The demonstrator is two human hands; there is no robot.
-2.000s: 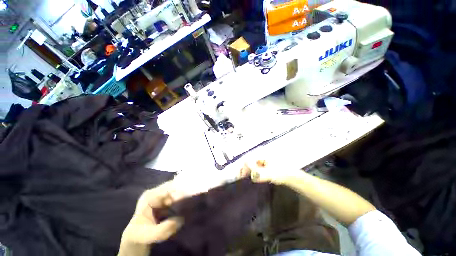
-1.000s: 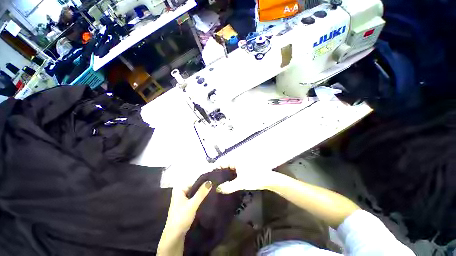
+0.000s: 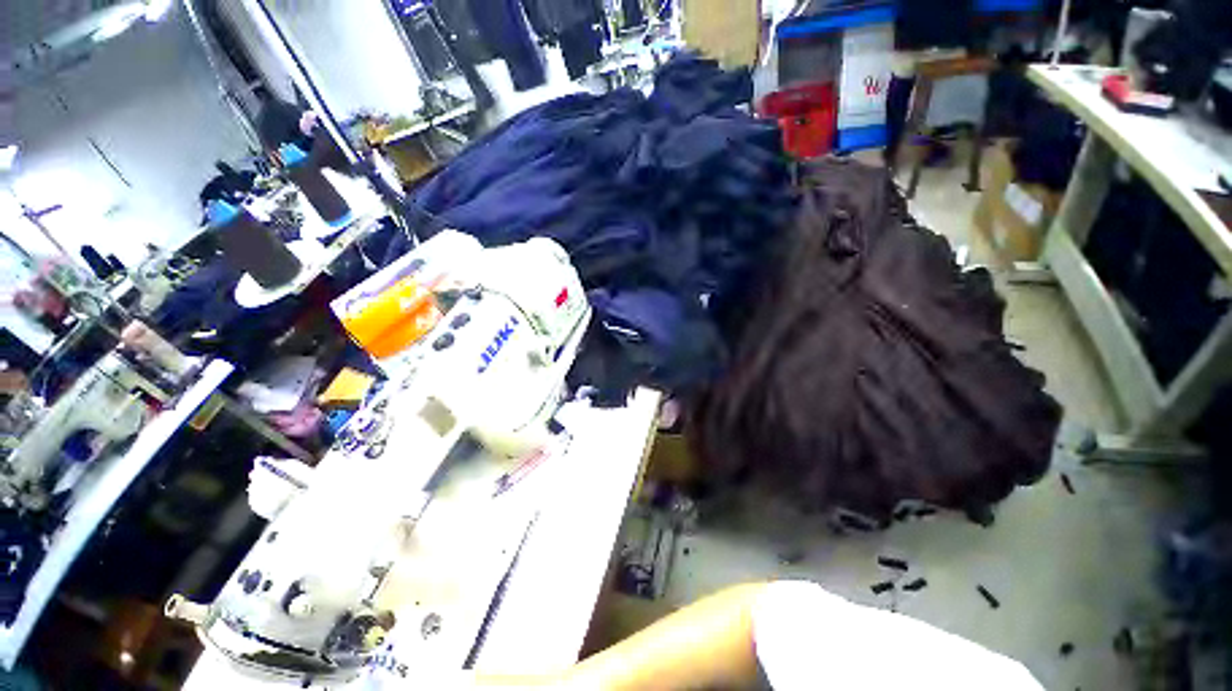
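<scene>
The white sewing machine (image 3: 453, 385) with blue JUKI lettering stands on a white table (image 3: 595, 500) at the left and centre. Its needle end is at the lower left, with the round metal parts near the bottom edge. My right forearm and white sleeve reach in from the bottom right towards the table's front. My right hand is cut off or lost in the glare at the bottom edge, and what it holds does not show. My left hand is out of the picture. A slim pink-red tool (image 3: 519, 470) lies on the machine bed.
A dark brown cloth heap (image 3: 878, 365) lies on the floor right of the table, with a dark blue heap (image 3: 622, 189) behind it. Another table (image 3: 1121, 149) stands at the far right. Dark scraps (image 3: 894, 563) litter the floor. Thread cones (image 3: 254, 250) stand behind the machine.
The view has swung to the right and up, bringing the cloth heaps and floor into sight. My left hand and the dark garment have left the picture; my right hand is no longer clearly visible.
</scene>
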